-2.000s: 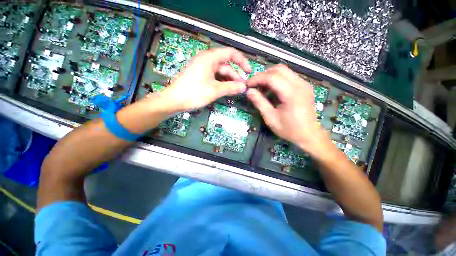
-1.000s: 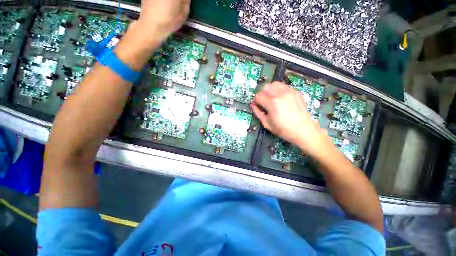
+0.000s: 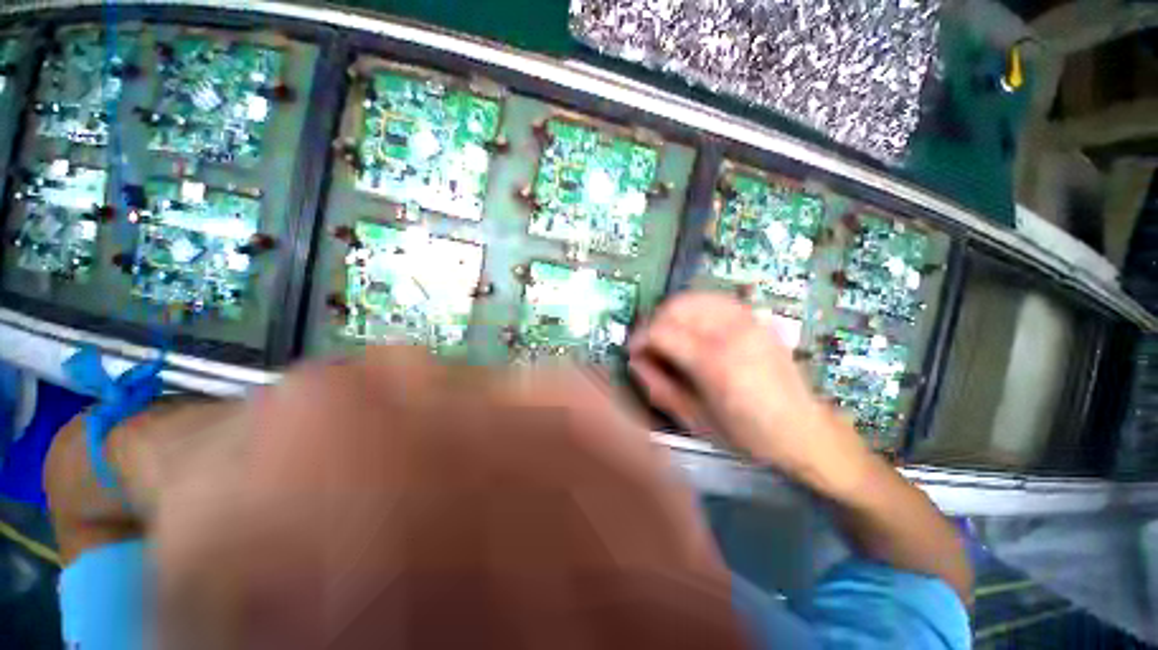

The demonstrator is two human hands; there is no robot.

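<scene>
Green circuit boards (image 3: 589, 188) lie in flat grey-green carriers (image 3: 504, 241) with small dark clips around them. My right hand (image 3: 718, 362) is over the dark divider between two carriers, its fingers curled together. Whether it holds a small part is hidden. My left hand (image 3: 445, 508) is a large blur close to the camera at bottom centre. Its fingers cannot be made out, and it covers the near rail and the lower edge of some boards. A blue wrist strap (image 3: 112, 413) is on my left wrist.
A glittering component pile (image 3: 775, 64) lies on the green mat (image 3: 502, 23) beyond the far rail. A pale conveyor rail (image 3: 660, 108) runs behind the carriers. A section without boards (image 3: 1016, 368) is at the right. A thin blue cord crosses the left boards.
My left hand has come from the far rail down and close to the camera, and is now blurred. My right hand has moved slightly nearer to me. The boards at centre left are uncovered.
</scene>
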